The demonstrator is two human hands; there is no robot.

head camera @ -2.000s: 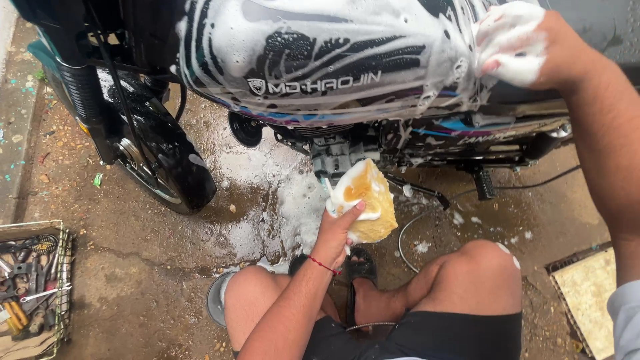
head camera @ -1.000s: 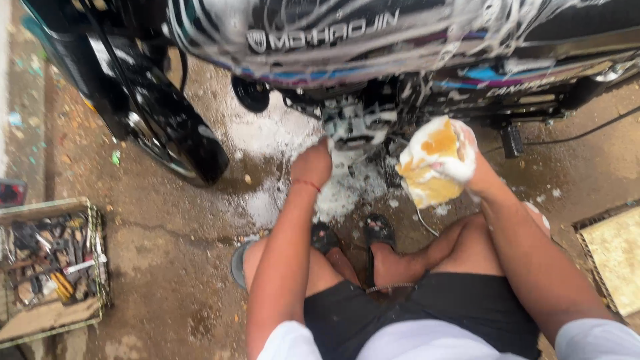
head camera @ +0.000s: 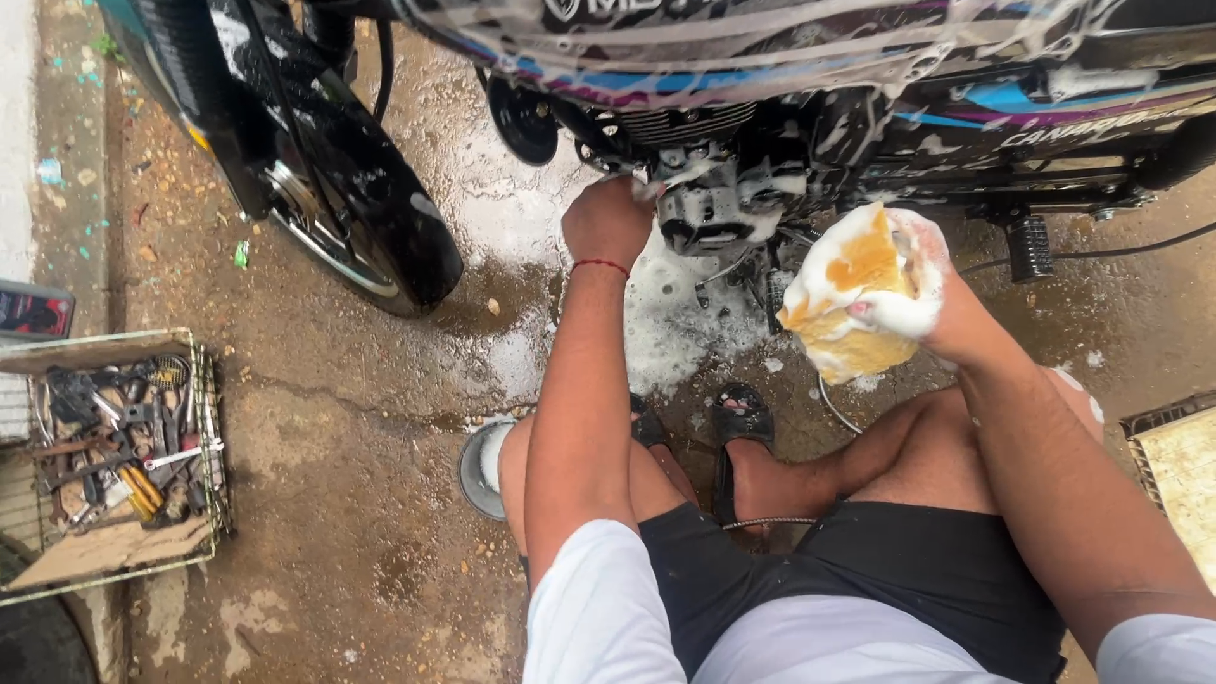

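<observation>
A soapy motorcycle fills the top of the head view, its engine streaked with foam. My left hand, with a red cord at the wrist, is up against the front side of the engine; its fingers are mostly hidden, and a bit of foam shows by them. In my right hand, coated in suds, is a foam-covered yellow sponge, held to the right of the engine and above my shin. Soap suds lie on the wet ground below the engine.
The front wheel stands at upper left. A wire basket of tools sits on the left, near a dark box. Beside my left knee is a grey bucket or bowl with foam. A foot peg and a pale panel are on the right.
The sponge was in my left hand two seconds ago and is now in my right. My right hand has come down from the foamy fuel tank; my left hand has moved up to the engine.
</observation>
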